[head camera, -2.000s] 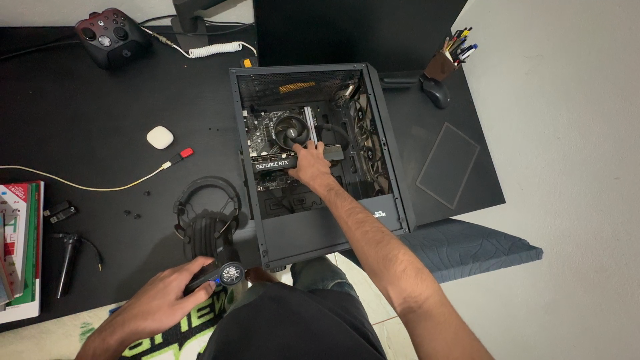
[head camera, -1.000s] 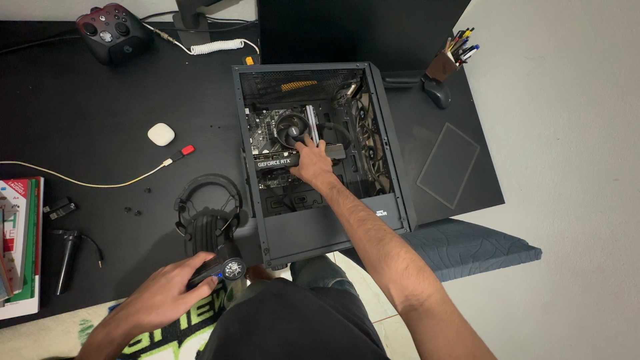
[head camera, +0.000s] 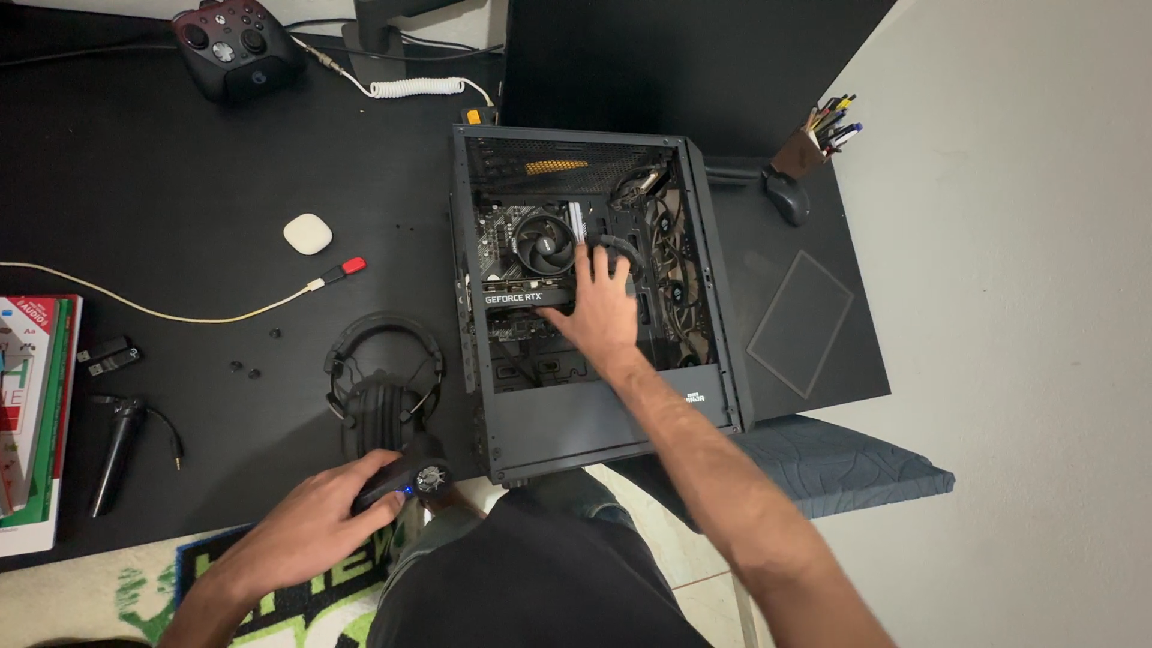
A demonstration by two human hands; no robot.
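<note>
An uncovered desktop PC case [head camera: 594, 414] lies on its side on the desk, its inside facing up. In it are a round CPU cooler fan [head camera: 544, 244], a light memory module [head camera: 576, 221] and a graphics card [head camera: 526, 298]. My right hand [head camera: 601, 306] reaches into the case with spread fingers, over the right end of the graphics card and just below the memory module; whether it touches them is hard to tell. Near the case's lower left corner, my left hand [head camera: 355, 504] is closed around a black handheld device [head camera: 416, 477] with a round vented end and a small blue light.
Black headphones [head camera: 387, 396] lie left of the case, near several small dark screws or caps [head camera: 245, 369]. Farther left are a cable with a red tip [head camera: 355, 265], books [head camera: 36, 405] and USB sticks [head camera: 110, 355]. A monitor [head camera: 666, 72], mouse [head camera: 786, 198] and pen holder [head camera: 800, 153] border the case.
My right hand's fingers have spread and stretched upward from the graphics card toward the memory module. My left hand keeps its hold on the black device.
</note>
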